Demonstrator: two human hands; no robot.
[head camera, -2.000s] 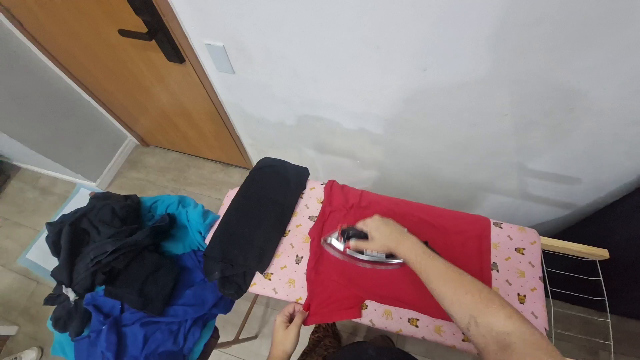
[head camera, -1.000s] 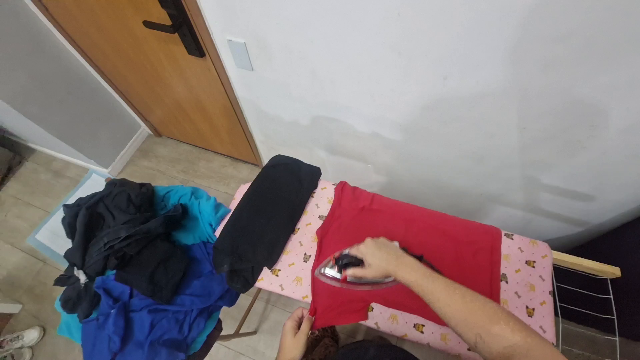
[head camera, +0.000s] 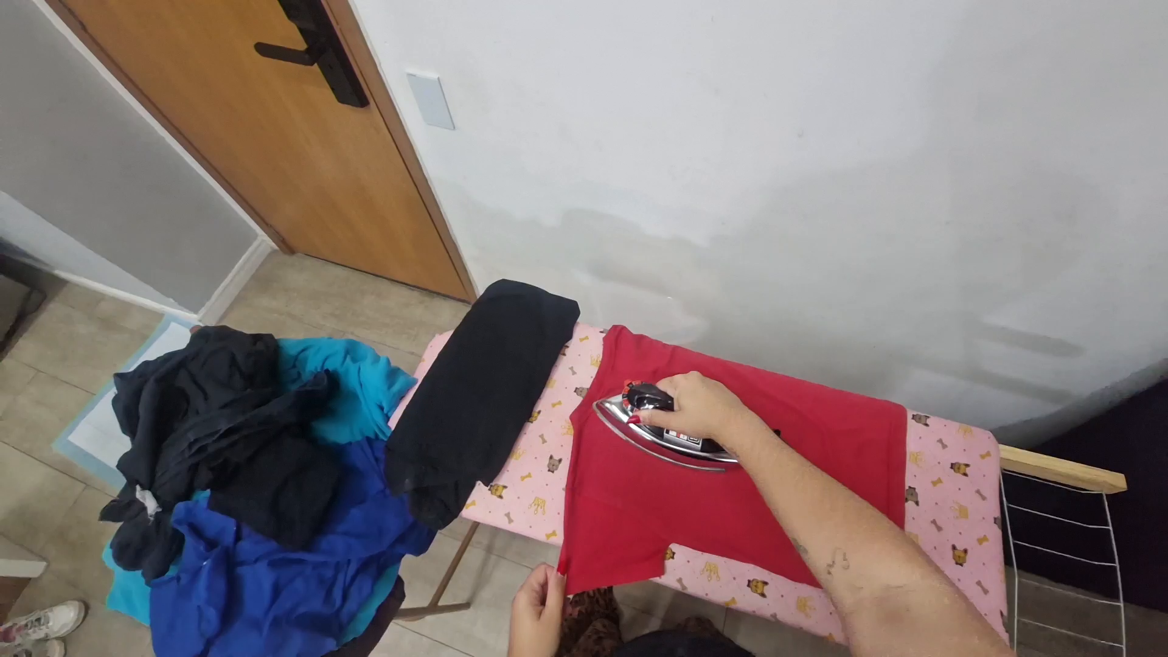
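Observation:
A red T-shirt (head camera: 821, 429) lies spread over an ironing board with a pink patterned cover (head camera: 958, 511). My right hand (head camera: 693, 406) grips the black handle of a clothes iron (head camera: 671, 438), whose soleplate rests on the upper left part of the shirt, tip pointing left. At the board's near edge my left hand (head camera: 540, 598) pinches the lower left corner of the shirt between thumb and fingers. A folded black garment (head camera: 493, 392) lies across the board's left end, beside the shirt.
Left of the board is a heap of clothes, with a black garment (head camera: 228, 438), a blue one (head camera: 265, 584) and a turquoise one (head camera: 351, 383). A wire rack (head camera: 1063, 547) extends at the board's right end. Behind stand a wall and a wooden door (head camera: 274, 137).
The iron in my right hand has shifted a little over the red shirt and is now farther from the near edge than one second ago. My left hand stays at the shirt's corner.

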